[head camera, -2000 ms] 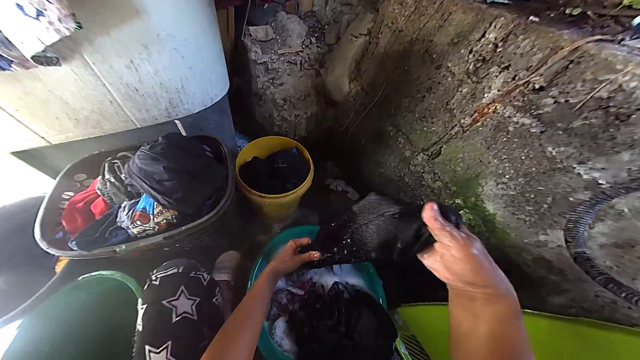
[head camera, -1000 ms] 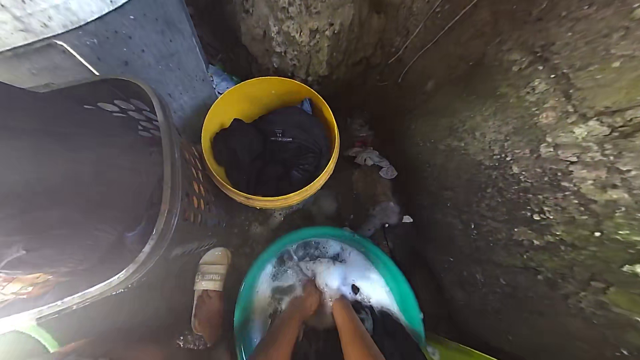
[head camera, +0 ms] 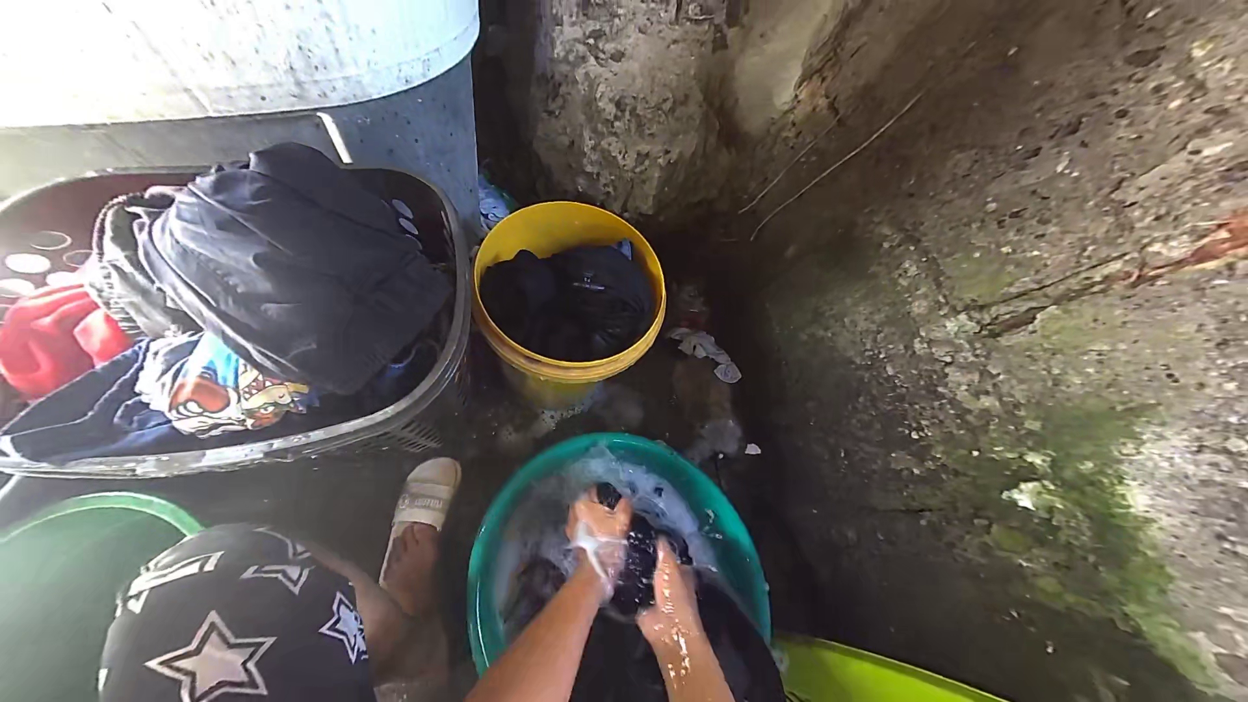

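A green plastic basin [head camera: 486, 546] at the bottom centre holds sudsy water and dark wet cloth [head camera: 639, 565]. My left hand [head camera: 598, 536] is in the basin, wet and foamy, its fingers closed on a bunched part of the cloth. Facing it, my right hand [head camera: 670, 585] grips the same cloth, thumb up, its fingers partly hidden by the fabric. Suds float around both hands. Beyond the basin stands a yellow plastic bucket [head camera: 570, 369] with black clothes [head camera: 575, 302] inside.
At left, a laundry basket [head camera: 292, 444] holds dark, red and printed clothes. A green tub [head camera: 88, 575] is at lower left, beside my knee and slippered foot [head camera: 424, 517]. A rough mossy wall [head camera: 975, 390] rises at right. A lime-green container [head camera: 868, 673] lies at the bottom edge.
Two seconds ago my hands held a dark wet cloth stretched out above the basin; now both are down in it, working dark cloth among the suds.
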